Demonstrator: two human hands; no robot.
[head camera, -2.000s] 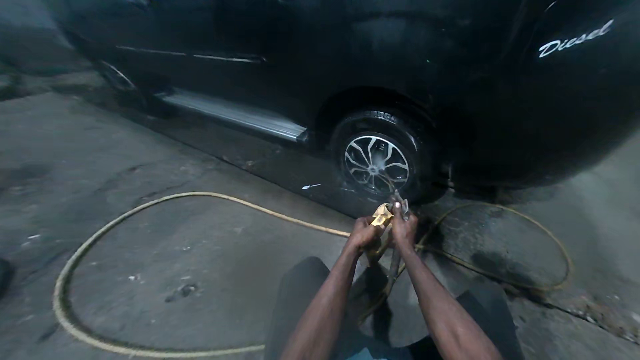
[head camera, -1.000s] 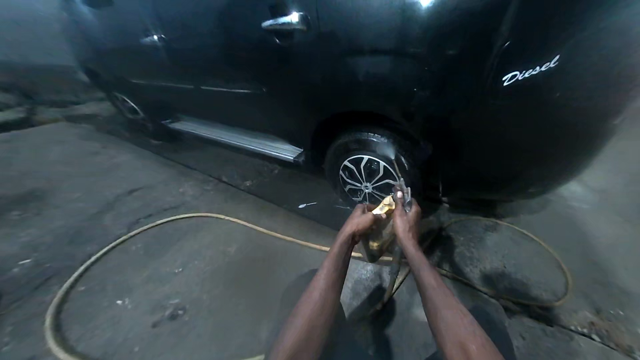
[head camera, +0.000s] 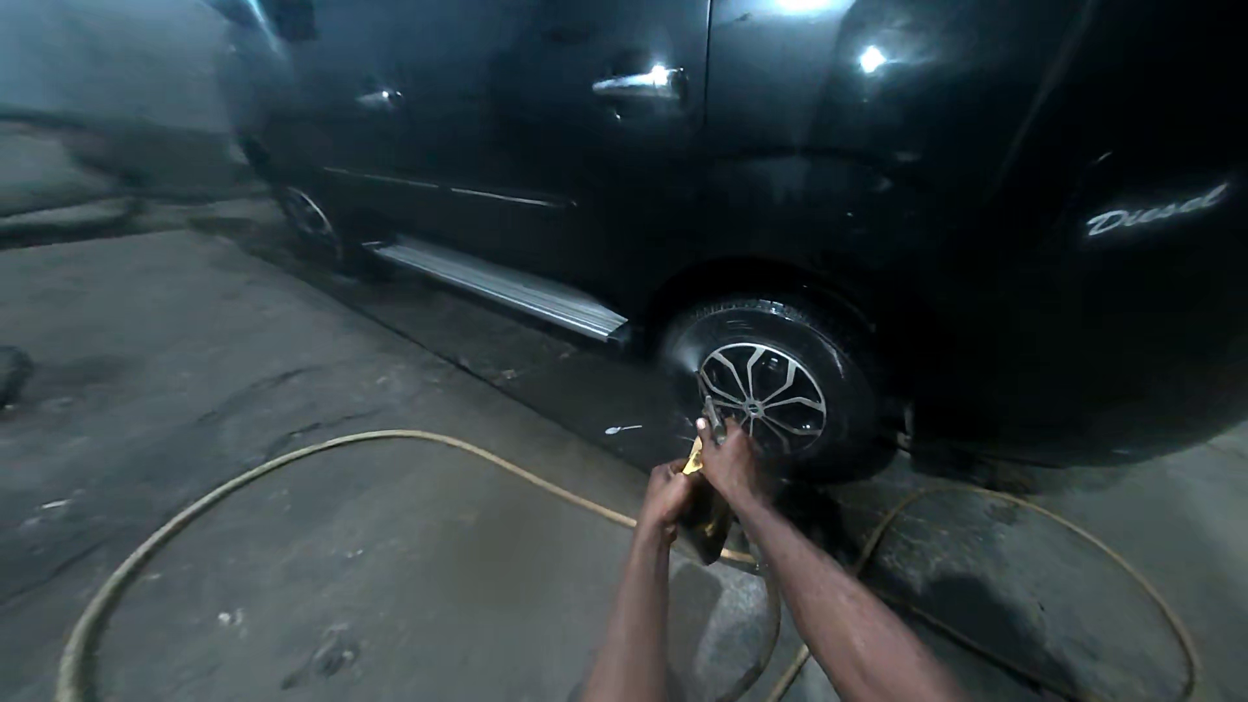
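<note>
My right hand (head camera: 726, 463) grips a metal spray gun (head camera: 715, 414) that points at the rear wheel (head camera: 762, 395) of a dark vehicle. A pale spray shows at the left side of the tyre (head camera: 843, 419). Close beside it, my left hand (head camera: 665, 497) is closed around a yellow cloth or wrapper-like piece (head camera: 693, 456) at the rear of the gun. Something dark and partly yellow hangs below both hands; what it is cannot be told. A hose (head camera: 772, 624) runs down from there between my forearms.
The dark vehicle body (head camera: 546, 127) stands ahead, with a silver running board (head camera: 502, 288). A yellowish hose (head camera: 390, 434) loops over the concrete floor on the left, and another loop (head camera: 1102, 536) lies at the right. A small white spoon-like item (head camera: 622, 429) lies near the wheel.
The spray gun's tip has moved to the left side of the wheel, where the spray now lands. Both hands keep their hold. The view has tilted up somewhat.
</note>
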